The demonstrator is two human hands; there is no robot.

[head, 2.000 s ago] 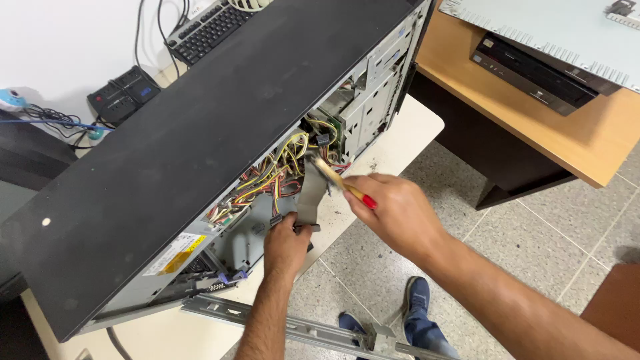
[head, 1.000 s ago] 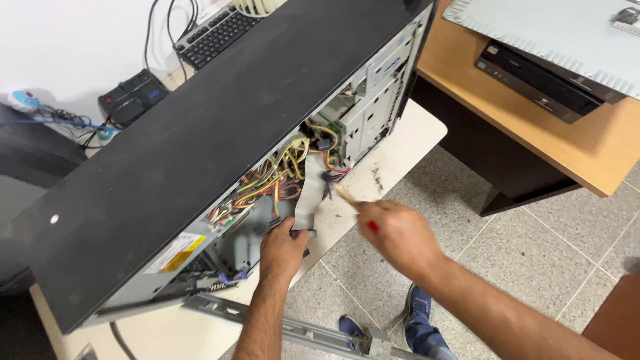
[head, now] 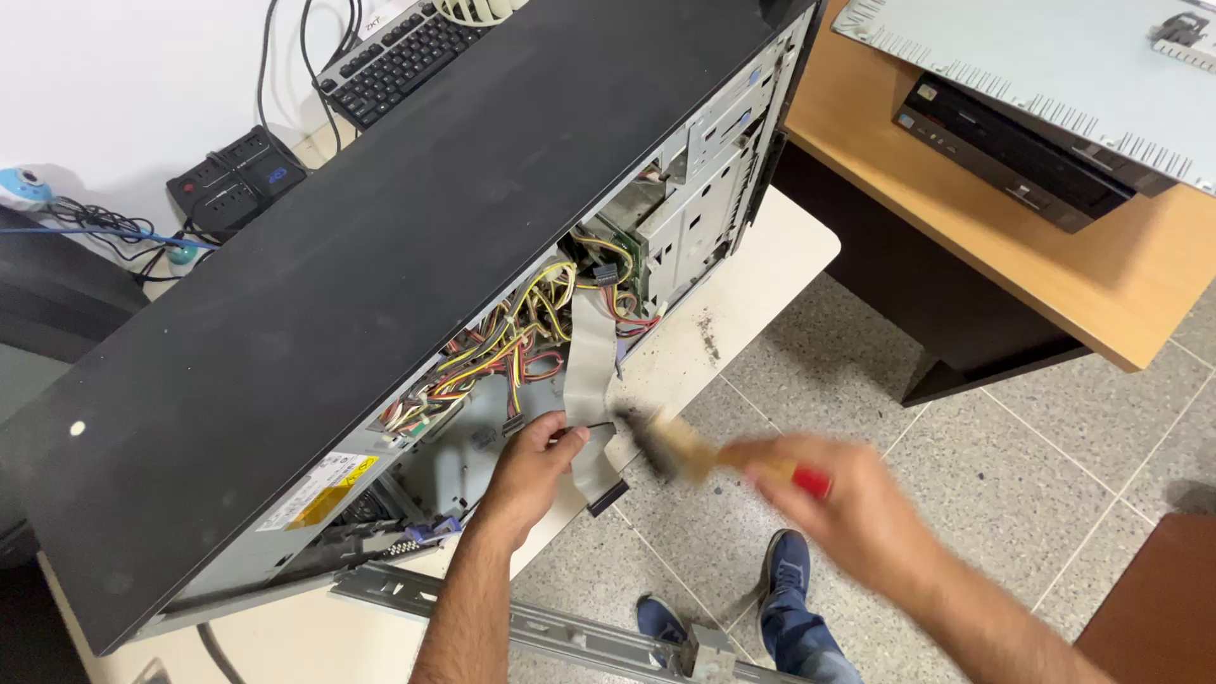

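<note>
A black computer tower case (head: 380, 285) lies tilted across the view with its side open, showing bundled coloured wires (head: 513, 332). Out of it hangs a grey ribbon cable (head: 591, 356) with a black connector at its lower end. My left hand (head: 532, 465) pinches this cable partway down, near another connector. To the right, my right hand (head: 836, 503) grips the handle of a wooden brush (head: 689, 451) with a red tip; hand and brush are blurred. The dark bristles are close to the cable; whether they touch it, I cannot tell.
The case rests on a white table (head: 750, 285) with scattered dust. A metal rail (head: 560, 632) crosses below. At right, a wooden desk (head: 1121, 285) holds a black drive-like unit (head: 1012, 152) and a metal panel (head: 1064, 76). A keyboard (head: 408, 62) and black power unit (head: 237, 180) stand behind.
My right hand and the brush have moved down, away from the case opening. The ribbon cable's connector end now hangs below my left hand, and that hand still holds the cable.
</note>
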